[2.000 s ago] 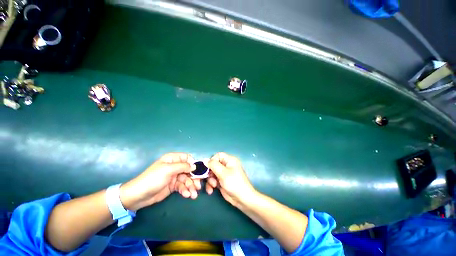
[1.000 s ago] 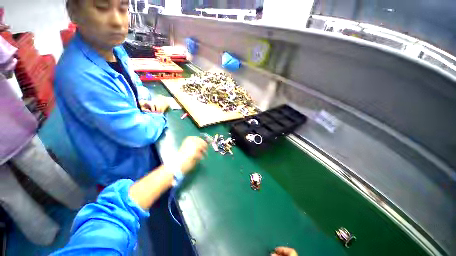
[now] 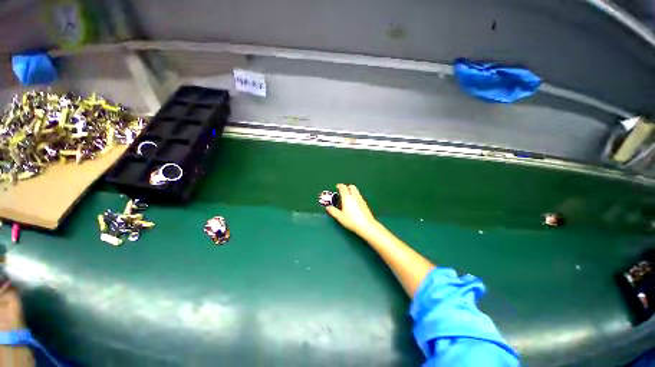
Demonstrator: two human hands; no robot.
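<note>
My right hand [image 3: 350, 207] reaches over the belt from the lower right, with thumb and fingers around a small round electronic module [image 3: 327, 198]. The module's copper and silver side shows; its other side is partly hidden by the fingers. A second module [image 3: 217, 230] lies alone on the green belt [image 3: 302, 279] to the left. My left hand [image 3: 8, 308] is blurred and cut off by the left edge, above a pale blue wrist strap [image 3: 16, 337]; its fingers cannot be made out.
A black compartment tray [image 3: 203, 115] holds white rings [image 3: 172, 172] at left. A heap of sub-assemblies [image 3: 61, 129] lies on a brown board [image 3: 61, 188], with a small cluster [image 3: 122, 223] nearby. Another module [image 3: 551, 219] and a black parts box [image 3: 635, 283] are at right. A grey guard [image 3: 345, 100] runs behind.
The view has swung back right to the belt. My right hand is now around a module on the belt. My left hand has moved to the lower left edge; the neighbouring person is out of view.
</note>
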